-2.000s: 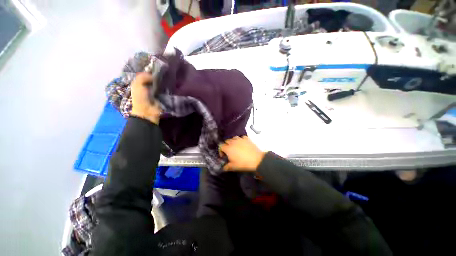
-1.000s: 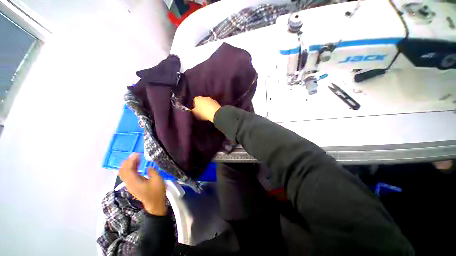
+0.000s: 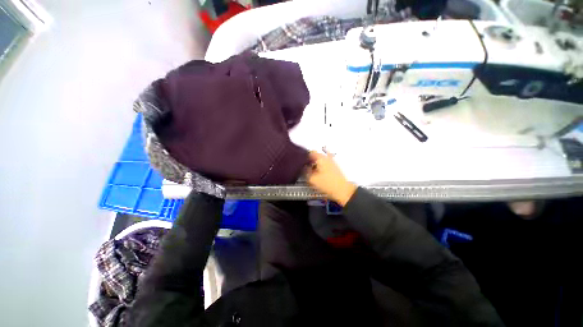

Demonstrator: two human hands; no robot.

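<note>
The dark purple lining (image 3: 224, 121) lies spread on the left part of the white table, its lower edge at the ruler-marked front edge. Grey plaid shell fabric (image 3: 167, 163) shows along its left and lower left rim. My right hand (image 3: 330, 179) pinches the right corner of the lining near the table's front edge. My left hand is hidden under the cloth; only the dark sleeve shows, ending at the plaid edge. A short slit with a pale edge shows in the upper part of the lining.
The white sewing machine (image 3: 435, 57) stands at the right, its presser foot (image 3: 377, 107) right of the cloth. Thread snips (image 3: 411, 127) and a dark-handled tool (image 3: 441, 104) lie beside it. A blue tray (image 3: 131, 185) is at left, above a white tub of plaid pieces (image 3: 121, 268).
The lining has been turned and spread flatter. My right hand has moved from its middle to the right corner. My left hand, free a second ago, has gone under the cloth.
</note>
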